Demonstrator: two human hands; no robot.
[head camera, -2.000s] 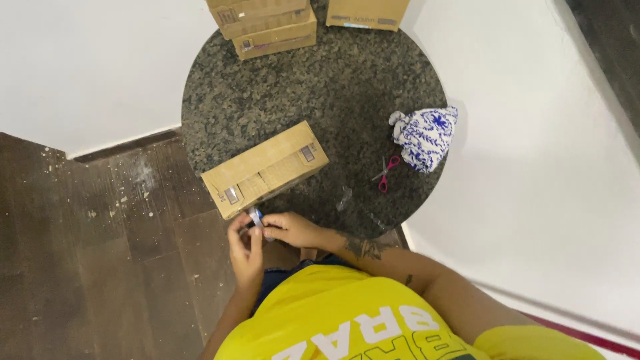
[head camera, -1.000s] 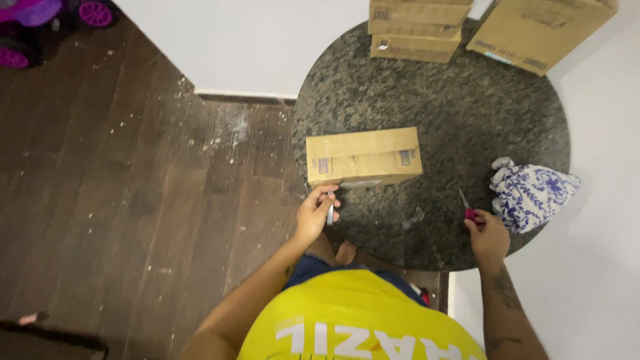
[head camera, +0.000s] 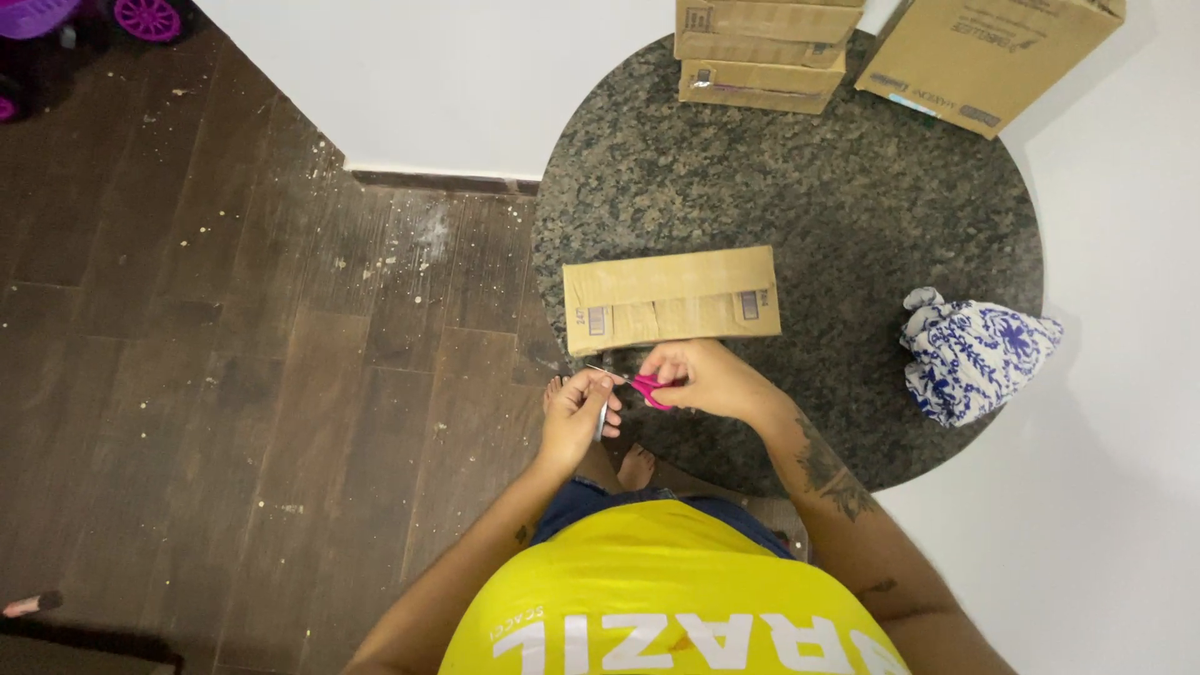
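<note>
My right hand (head camera: 703, 377) grips pink-handled scissors (head camera: 652, 391) at the table's near edge, their blades pointing left. Just left of it, my left hand (head camera: 579, 412) holds a small pale, bluish item (head camera: 601, 422), mostly covered by the fingers. The scissor blades reach the fingertips of my left hand; whether they touch anything there is too small to tell. Directly beyond both hands, a long cardboard box (head camera: 670, 272) lies on the round granite table (head camera: 806, 187).
A bundled blue-and-white patterned cloth (head camera: 980, 361) lies at the table's right edge. Stacked cardboard boxes (head camera: 764, 84) and a larger carton (head camera: 994, 56) stand at the far side. White walls border the table. A purple wheeled toy (head camera: 145, 19) is on the floor, far left.
The scissors lay on the table near the cloth two seconds ago. My right hand took hold of them there and has brought them left, beside my left hand.
</note>
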